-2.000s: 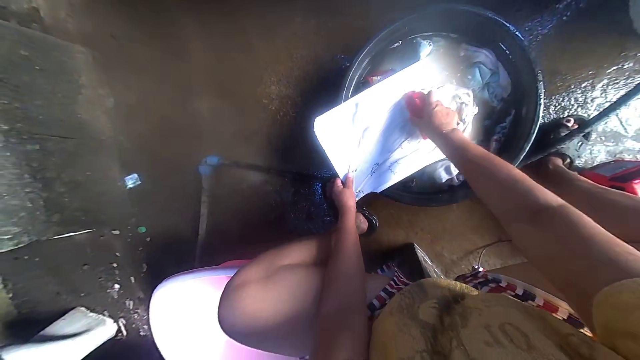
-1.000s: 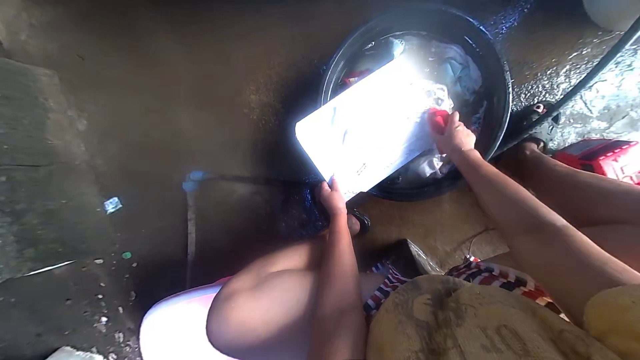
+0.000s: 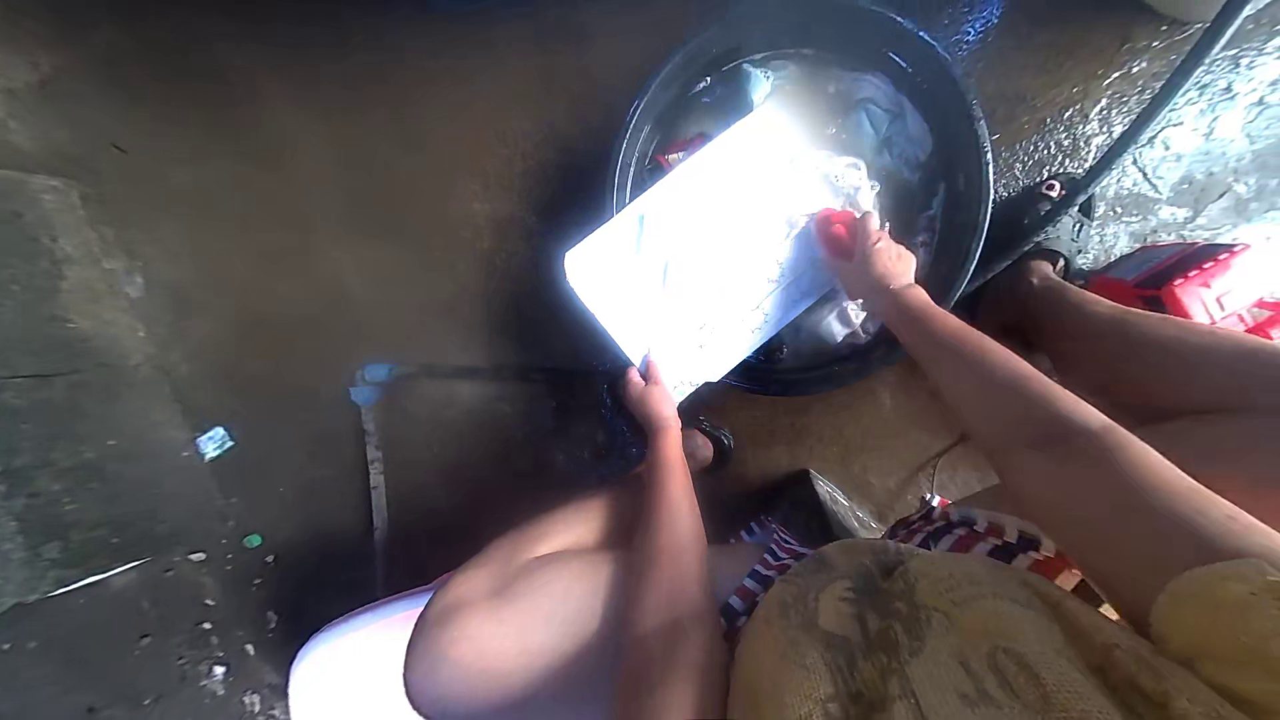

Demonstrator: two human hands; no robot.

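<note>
My left hand (image 3: pixel 653 398) grips the lower corner of a flat white board (image 3: pixel 690 250), its thumb on the top face. The board slants across the rim of a round black tub (image 3: pixel 975 200), and glare washes out much of its surface. My right hand (image 3: pixel 880 262) holds a red object (image 3: pixel 838 233), perhaps a scrub brush, against the board's right part. Beside it lies wet white cloth (image 3: pixel 850 175). Water and soaked clothes (image 3: pixel 885 120) fill the tub, with something red (image 3: pixel 682 151) at its left side.
A dark hose (image 3: pixel 1150 115) runs past the tub on the right. Near my foot there stands a red plastic object (image 3: pixel 1190 285). A pale pink-edged seat (image 3: pixel 350 655) is under my leg. Small litter (image 3: pixel 214 443) lies on the wet concrete floor at left.
Between two seconds and one second ago, my right hand with the red object moved toward the board's right edge. My left hand keeps its hold on the board's corner.
</note>
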